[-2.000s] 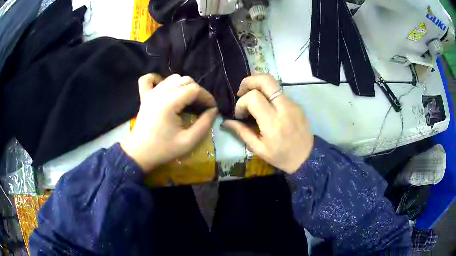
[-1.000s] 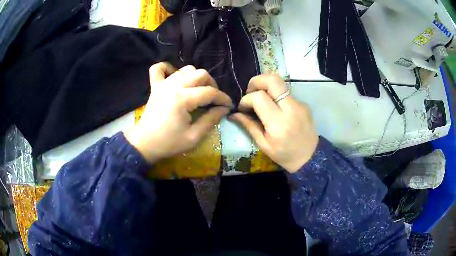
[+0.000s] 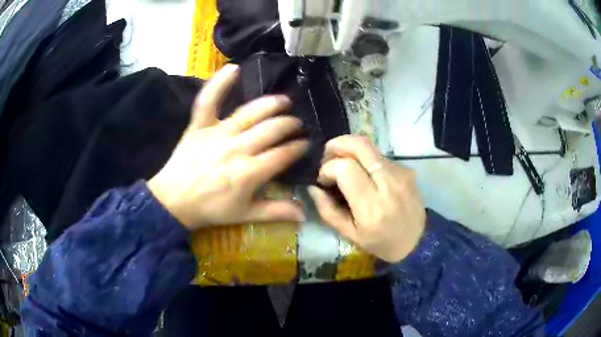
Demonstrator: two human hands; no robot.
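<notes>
The black garment panel point(image 3: 125, 125) lies across the table from the left to under the machine head. A black strip point(image 3: 327, 105) with a pale stitch line runs from the presser foot area towards me. My left hand point(image 3: 237, 151) is spread, slightly blurred, over the cloth left of the strip; its fingers are apart. My right hand point(image 3: 372, 194) pinches the near end of the strip between thumb and fingers, with a ring on one finger. The sewing machine head point(image 3: 313, 26) is above the strip. The fingers hide the strip's near end.
Two black spare strips point(image 3: 455, 99) lie right of the needle, with thread snips point(image 3: 528, 169) beside them. Loose thread lies near the right edge. Yellow tape point(image 3: 247, 253) covers the front edge. Dark cloth point(image 3: 39, 59) is heaped at far left. A blue surface point(image 3: 583, 303) is at right.
My left hand has let go of the strip's end and spread its fingers over the cloth. My right hand still pinches the end. The view has shifted, showing more of the machine head.
</notes>
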